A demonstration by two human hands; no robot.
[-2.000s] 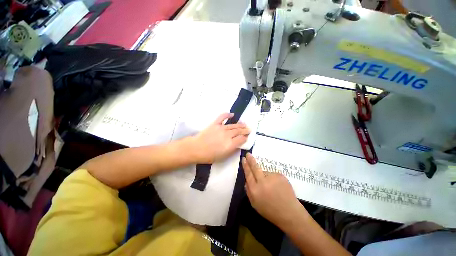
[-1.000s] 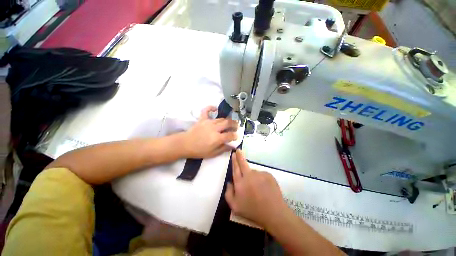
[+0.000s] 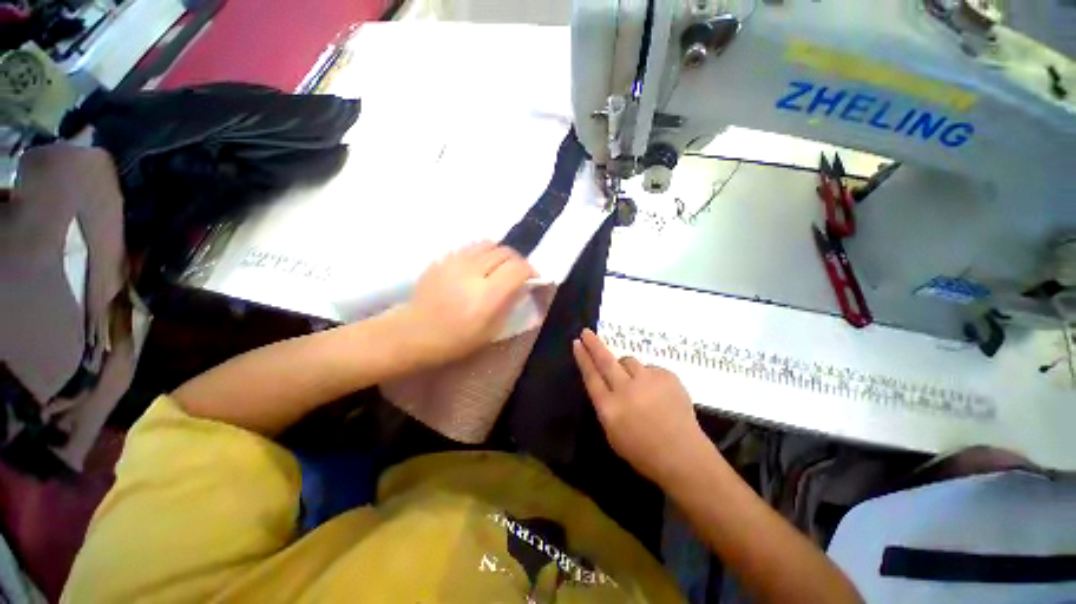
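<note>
The main panel (image 3: pixel 466 383) lies at the table's front edge, its near part folded over so the pink-brown textured face shows; its far part is white side up with a black band (image 3: pixel 549 203). The black side strip (image 3: pixel 561 354) runs from the presser foot (image 3: pixel 610 195) down towards my lap. My left hand (image 3: pixel 472 297) grips the folded panel edge, fingers curled over it. My right hand (image 3: pixel 637 401) lies with fingertips on the black strip's right edge, fingers extended, not closed round it. The needle tip is too small to tell.
The white sewing machine (image 3: pixel 873 112) stands at upper right. Red-handled thread snips (image 3: pixel 844 277) lie on its bed. A black strip pile (image 3: pixel 218 148) is at left, a pink-brown panel stack (image 3: pixel 65 271) at far left. A white panel with a black band (image 3: pixel 944 531) is at lower right.
My left hand has lifted and folded the panel's near part, so its textured face now shows and the black strip lies spread wider. My right hand stays at the strip. The camera view has shifted.
</note>
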